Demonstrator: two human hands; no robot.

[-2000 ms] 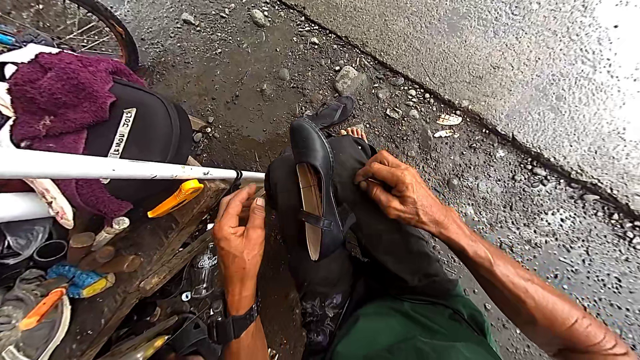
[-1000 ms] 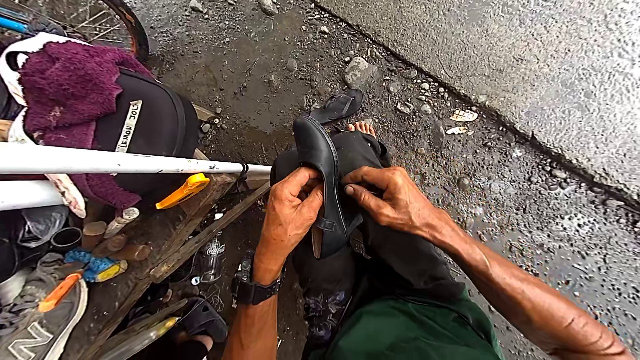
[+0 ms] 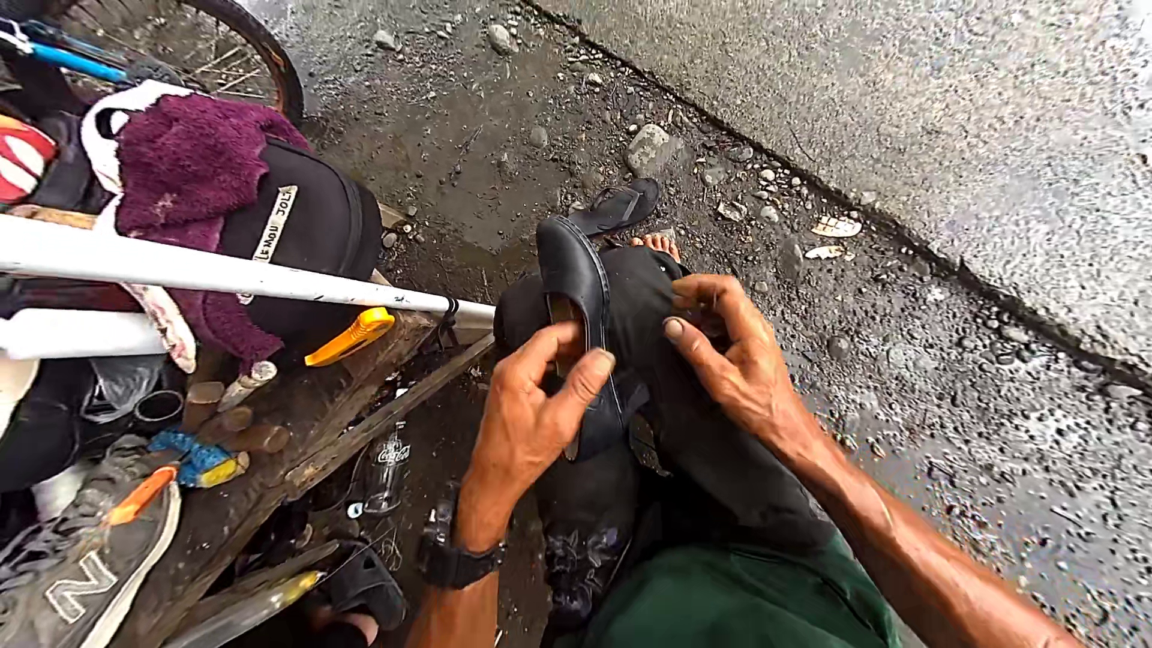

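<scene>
A black leather shoe (image 3: 576,261) with a strap lies along my dark-trousered thigh, toe pointing away from me, its side stitching visible. My left hand (image 3: 540,396), with a black watch on the wrist, has its fingers at the opening of the shoe and its thumb over the near rim, gripping the side. My right hand (image 3: 733,351) is just right of the shoe, apart from it, with thumb and forefinger a little apart; whether a thin thread or small thing is between them cannot be told.
A white pole (image 3: 360,288) crosses from the left above a wooden bench (image 3: 306,450) bearing a yellow-handled cutter (image 3: 351,337), a grey sneaker (image 3: 117,558) and small jars. A black bag (image 3: 306,216) with a purple towel lies behind. A glass bottle (image 3: 387,468) stands below; a black flip-flop (image 3: 616,207) lies ahead.
My left hand has gone from beside the shoe to its opening. My right hand, close to the shoe's side one second ago, has moved away to the right.
</scene>
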